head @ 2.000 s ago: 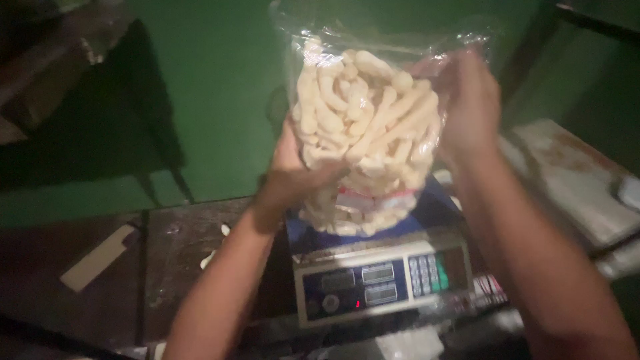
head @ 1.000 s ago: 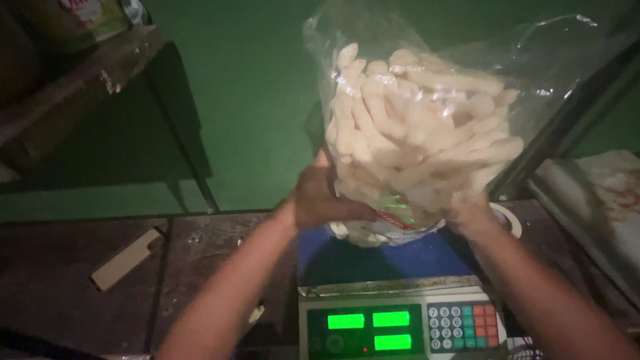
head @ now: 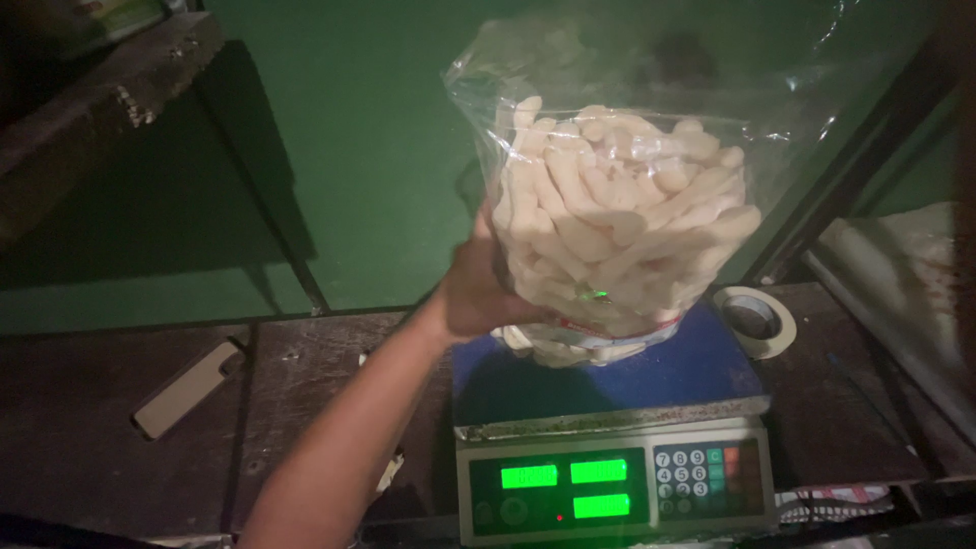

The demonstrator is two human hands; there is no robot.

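A clear plastic bag (head: 625, 206) full of pale, finger-shaped snack pieces stands upright over the blue platform of a digital scale (head: 610, 427), its top loose and spread wide. My left hand (head: 488, 290) grips the bag's lower left side, the thumb across its front near a printed band; the fingers behind are hidden. Whether the platform bears all of the bag's weight I cannot tell. Green digits glow on the scale's displays. My right hand is out of the frame.
Right of the scale lies a roll of masking tape (head: 756, 322). A beige phone-like case (head: 187, 390) rests on the dark wooden surface at left. A rough shelf (head: 107, 114) juts in at upper left, and a pale sack-like bundle (head: 892, 267) lies at far right.
My right hand, on the bag in both earlier frames, has let go and left the view. The bag was tilted and gathered at its top two seconds ago; its top now spreads. The scale's displays have lit up.
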